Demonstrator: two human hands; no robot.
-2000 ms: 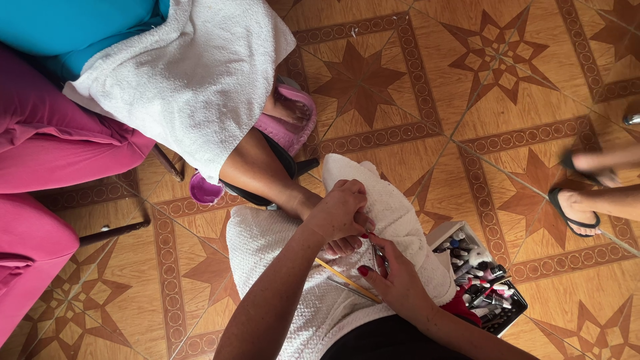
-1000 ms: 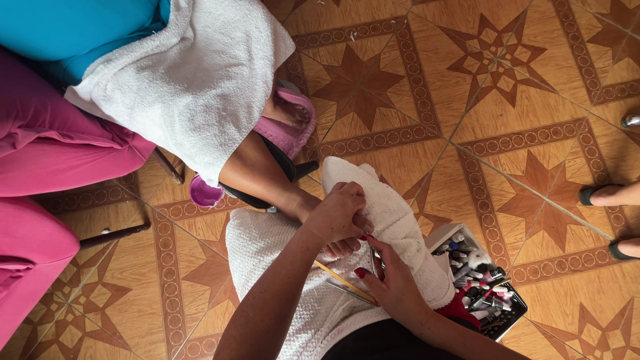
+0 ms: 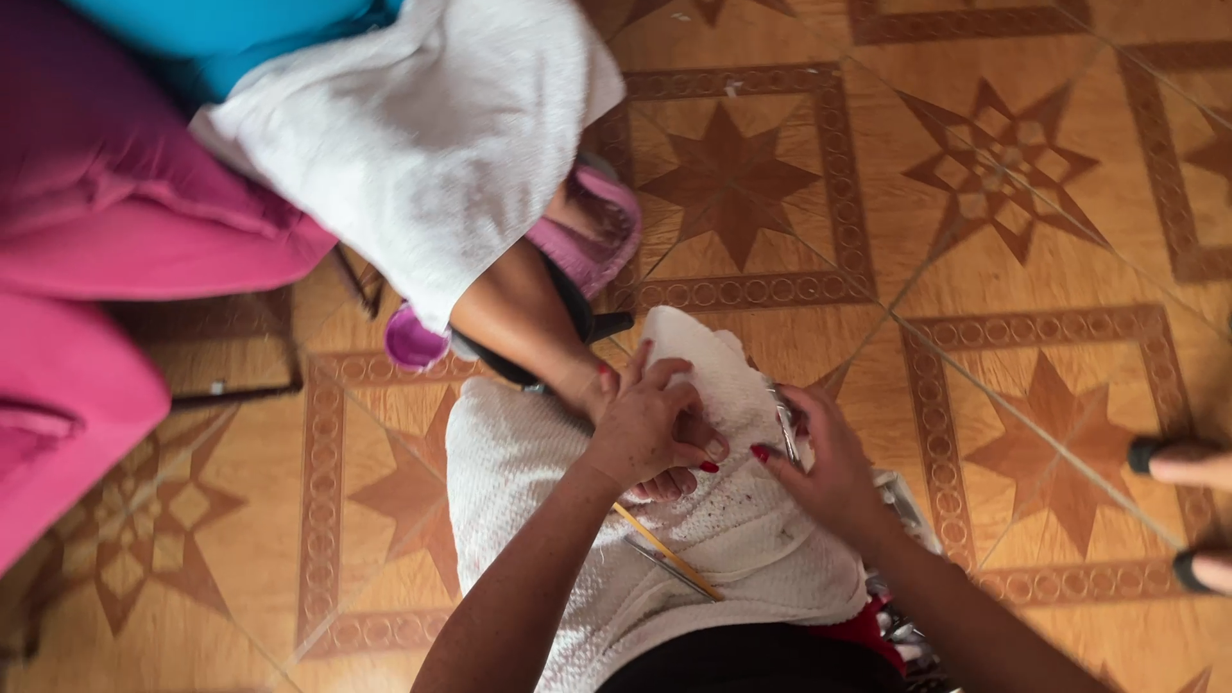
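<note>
A person's bare foot rests on a white towel over my lap. My left hand lies across that foot, its thumb and fingers around the toes. Off the foot to the right, my right hand holds a small metal tool, likely a cuticle nipper, between fingers and thumb. On the towel below the toes lie a thin yellow stick and a slim metal implement, side by side. Small dark specks dot the towel between my hands.
A container of small items stands partly behind my right forearm. A purple cup is on the tiled floor near the person's leg. The other foot wears a pink slipper. At the right edge, another person's feet wear dark sandals.
My right hand has moved right and away from the toes with the metal tool. My left hand's fingers have spread on the foot. The bystander's feet at the right have shifted since the earliest frame.
</note>
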